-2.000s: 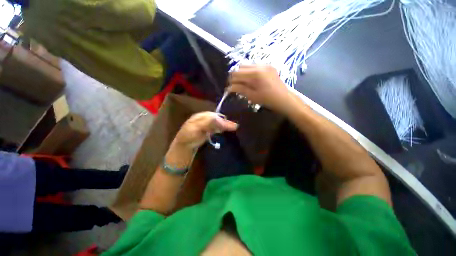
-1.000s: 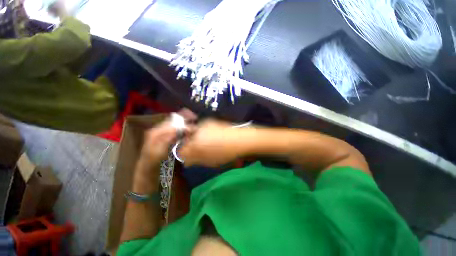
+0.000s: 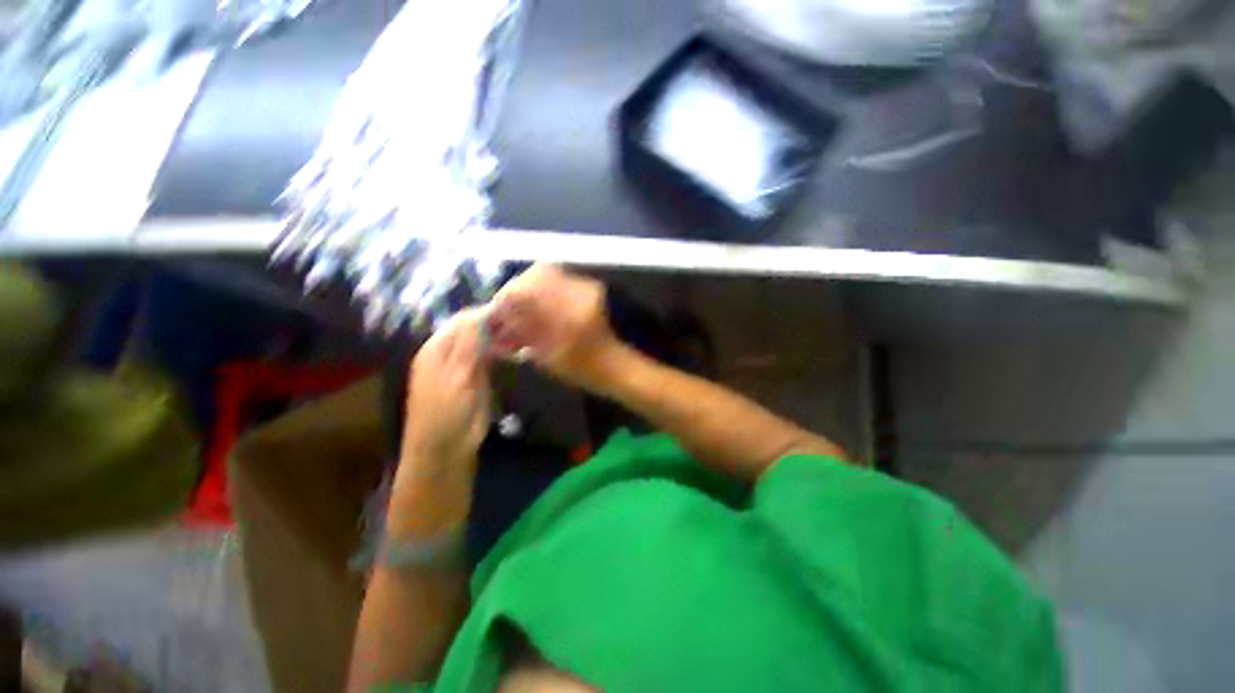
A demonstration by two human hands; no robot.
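My left hand (image 3: 450, 386) and my right hand (image 3: 558, 322) meet over my lap, just below the bench edge. Their fingertips close together on a white cable, mostly hidden by the fingers. A small white connector (image 3: 509, 424) hangs below my hands, and another pale end shows at my right fingers. The view is blurred, so the cable's shape and any tie on it cannot be told. The cable bundle (image 3: 406, 163) lies on the bench beyond my hands, its plug ends hanging over the edge.
The black tie tray (image 3: 637, 142) holds white ties (image 3: 725, 146) on the bench (image 3: 569, 81). A large cable hank (image 3: 867, 25) lies beyond it. A brown carton (image 3: 291, 487) stands at lower left, near a red stool (image 3: 251, 393) and a neighbour's yellow-green sleeve (image 3: 95, 433).
The view has turned rightward, so bundle and tray appear further left. My hands stay together at the cable; the white loop seen a second ago is now mostly hidden.
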